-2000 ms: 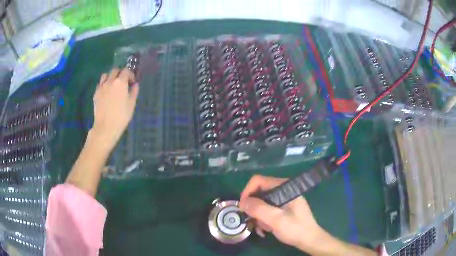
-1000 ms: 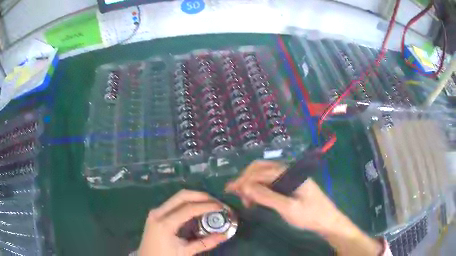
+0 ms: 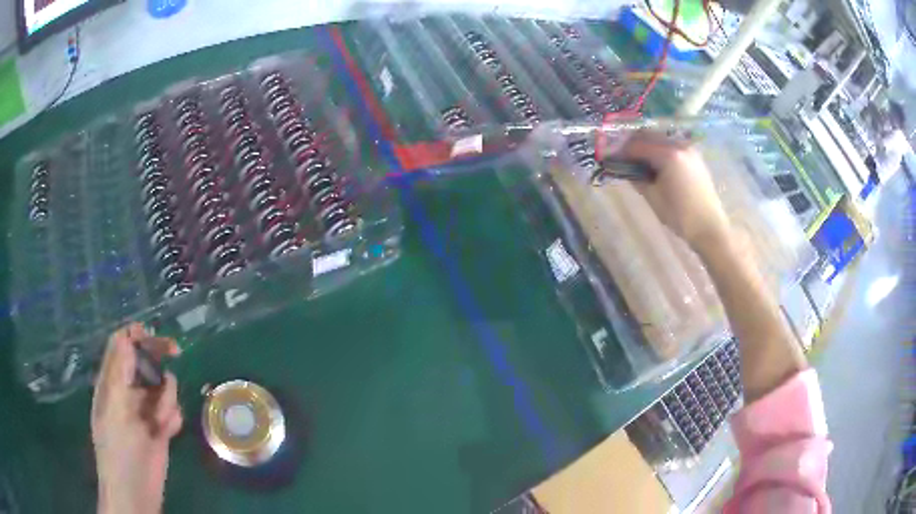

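The round metal fixture (image 3: 243, 422) stands on the green mat at the lower left, with a gold rim and a pale centre. My left hand (image 3: 138, 417) is just left of it, closed around a short dark object (image 3: 149, 368) I cannot identify. My right hand (image 3: 675, 191) is over the upper part of the right-hand blister tray (image 3: 625, 381). Its fingers hold a dark item (image 3: 627, 169); whether it is the probe or a part is unclear. The red cable (image 3: 658, 75) comes down close to these fingers. A few discs (image 3: 581, 151) lie in that tray.
The main blister tray (image 3: 331, 263) is at the left with rows of dark discs. A rear-right blister tray (image 3: 427, 75) lies beyond the red tape (image 3: 422, 156). Another filled tray (image 3: 703, 397) and a cardboard piece (image 3: 603, 477) are at the lower right. A pale rod (image 3: 728, 55) slants at the upper right.
The view has swung right. My right hand has moved from beside the fixture to the right-hand tray. My left hand has left the fixture and holds a dark object beside it.
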